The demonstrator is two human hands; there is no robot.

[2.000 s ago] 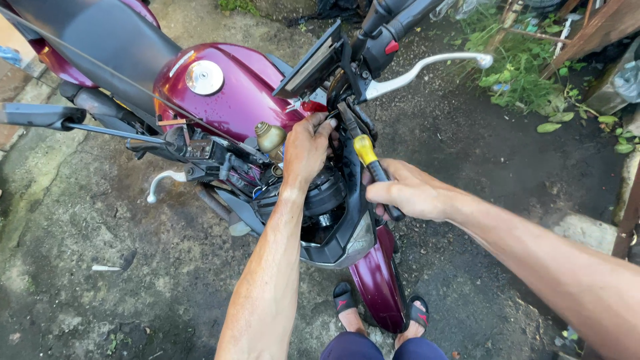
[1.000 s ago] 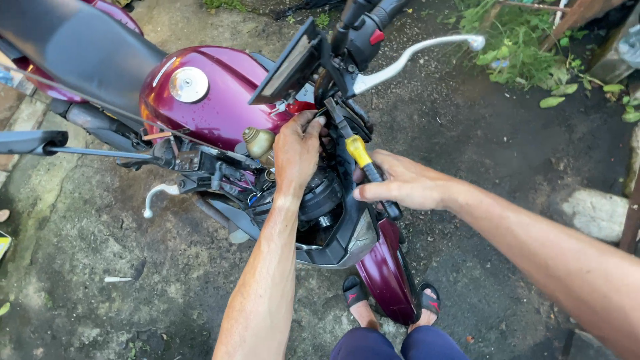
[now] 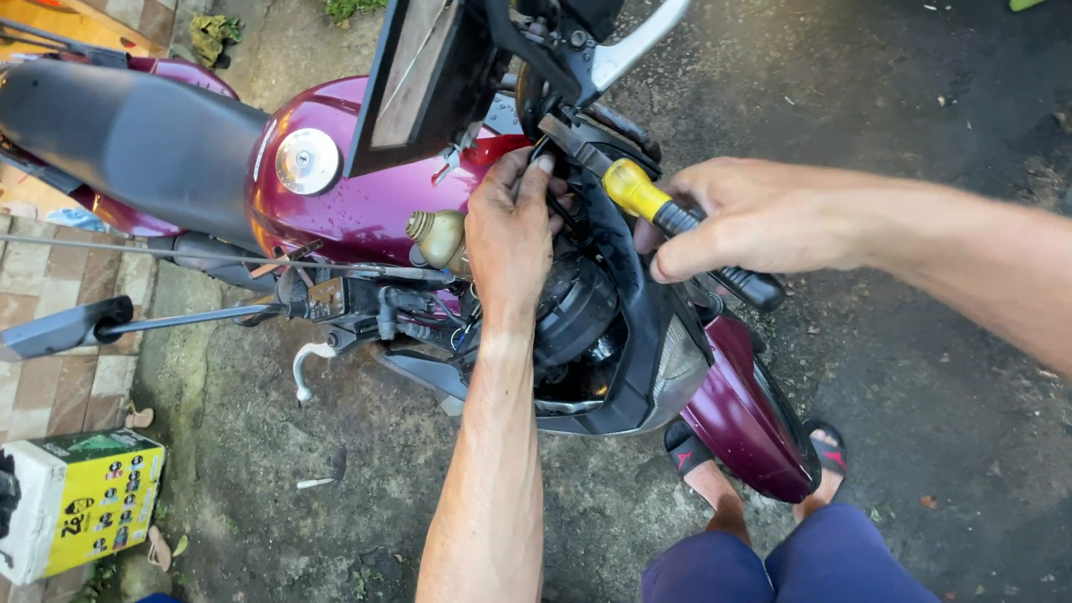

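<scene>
A purple motorcycle lies across the view, its fuel tank (image 3: 368, 201) behind the open front fairing (image 3: 632, 335). My left hand (image 3: 515, 226) pinches a thin black cable (image 3: 540, 151) between thumb and fingers beside the handlebar area. My right hand (image 3: 720, 218) is closed around the black and yellow handle of a tool (image 3: 632, 186), whose flat metal end reaches toward the cable near my left fingertips; its exact kind is unclear. A brownish bulb-shaped container (image 3: 437, 238) sits just left of my left hand. Black round housing (image 3: 578, 310) shows inside the fairing.
A dark rectangular mirror or panel (image 3: 410, 92) stands over the tank. Silver levers (image 3: 632, 46) and a mirror on a long stem (image 3: 67, 327) stick out. A yellow and white box (image 3: 100, 502) stands at lower left. My sandalled feet flank the purple front fender (image 3: 745, 410).
The view has shifted closer, bringing the box into sight at lower left. Both hands stay at the same part of the motorcycle, the right still holding the tool.
</scene>
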